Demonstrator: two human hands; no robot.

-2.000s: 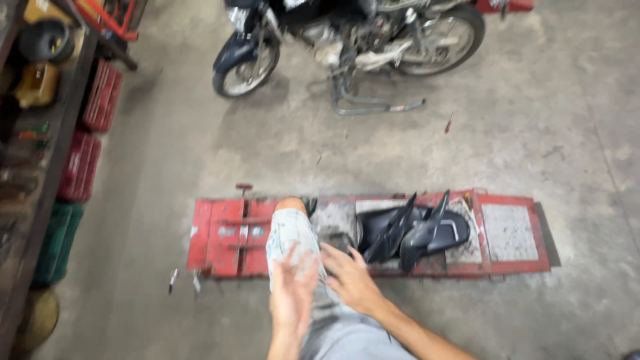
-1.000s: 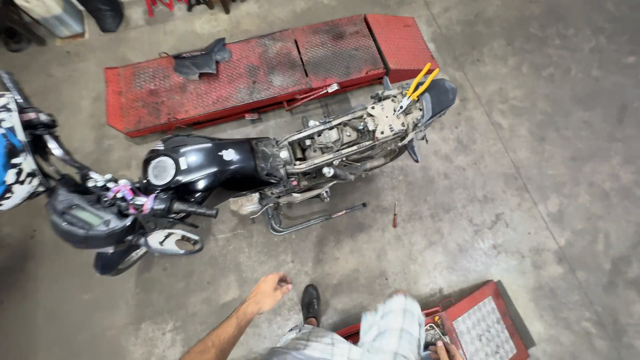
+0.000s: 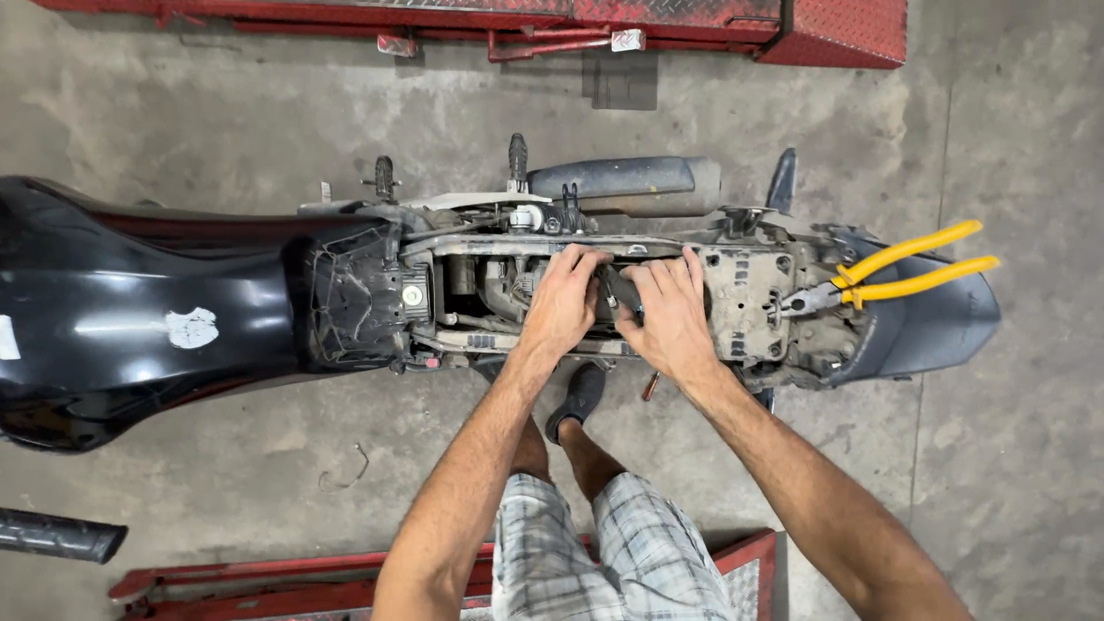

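A motorcycle with its seat off lies across the view, its black fuel tank (image 3: 172,302) at left and its bare frame rail (image 3: 483,246) at centre. My left hand (image 3: 565,297) reaches into the open frame, fingers bent at a dark part. Beside it, my right hand (image 3: 668,302) is in the same opening, fingers curled around a dark part (image 3: 617,293) between both hands. Whether either hand grips it is hidden. Yellow-handled pliers (image 3: 897,267) rest with their jaws on the rear metal plate (image 3: 746,302), handles over the dark rear fender (image 3: 931,319).
A red lift platform (image 3: 673,10) runs along the top. Another red platform (image 3: 750,561) is behind my legs. On the concrete floor lie a screwdriver (image 3: 650,386) near my shoe (image 3: 582,397) and a thin wire (image 3: 349,474). A handlebar grip (image 3: 60,535) juts in at lower left.
The view has turned and come close over the motorcycle. Both hands are now inside its frame; one second ago they were away from it. The pliers were on the rear then too.
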